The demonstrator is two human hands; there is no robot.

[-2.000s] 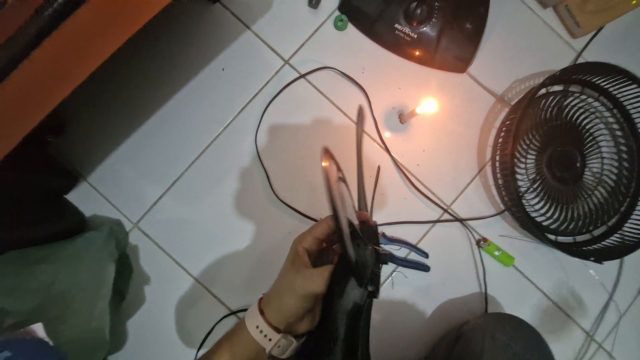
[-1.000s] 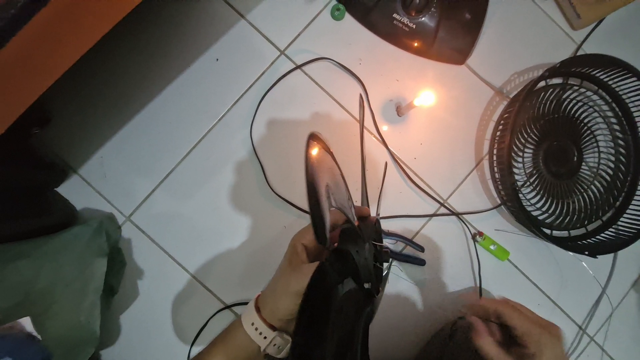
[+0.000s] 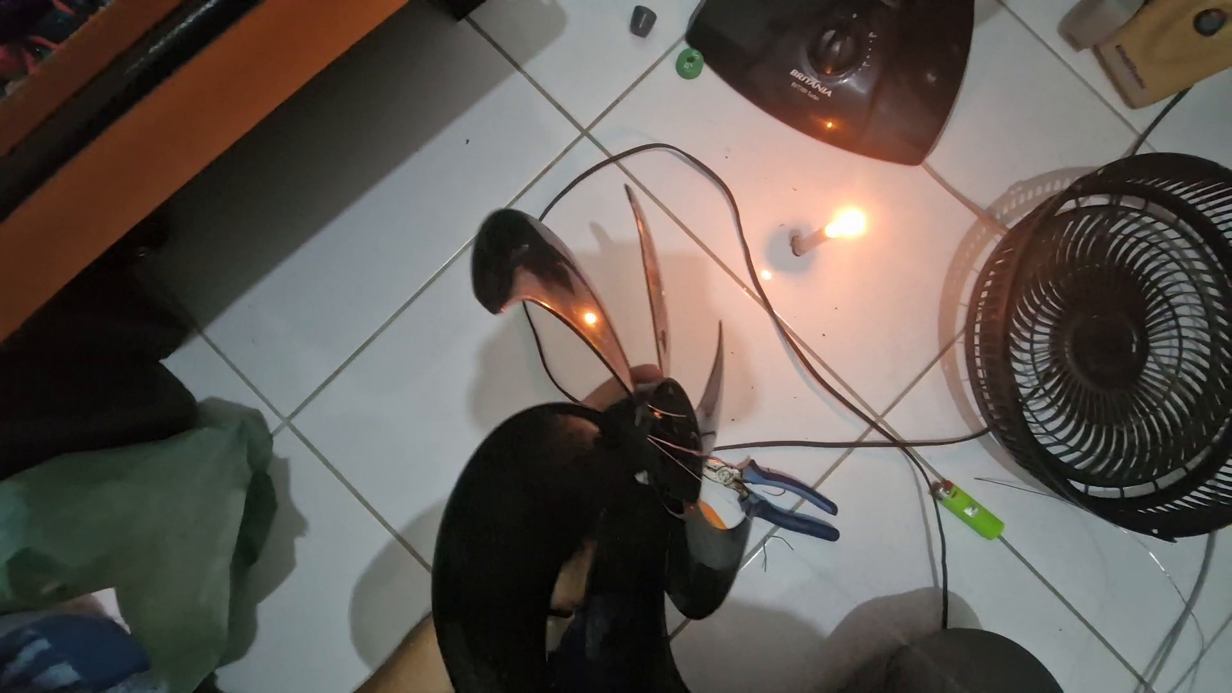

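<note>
My left hand (image 3: pixel 621 383) holds a black plastic fan blade (image 3: pixel 520 481) from behind; most of the hand is hidden by the blades. Thin wires stick out at the blade's hub (image 3: pixel 674 433). Just right of the hub, blue-handled pliers (image 3: pixel 784 500) lie on the white tiles. A lit candle (image 3: pixel 813 236) burns on the floor beyond the blades. My right hand is out of view.
A black fan grille housing (image 3: pixel 1102 337) lies at the right, a fan base with a knob (image 3: pixel 837 87) at the top. A black cable (image 3: pixel 746 231) loops over the tiles. A green lighter (image 3: pixel 970 510), a small green ring (image 3: pixel 689 64) and a green bag (image 3: pixel 144 520) lie around.
The fan blade has turned in my left hand, so more of its blades and the hub face show. My right hand, seen at the bottom right one second ago, has left the view.
</note>
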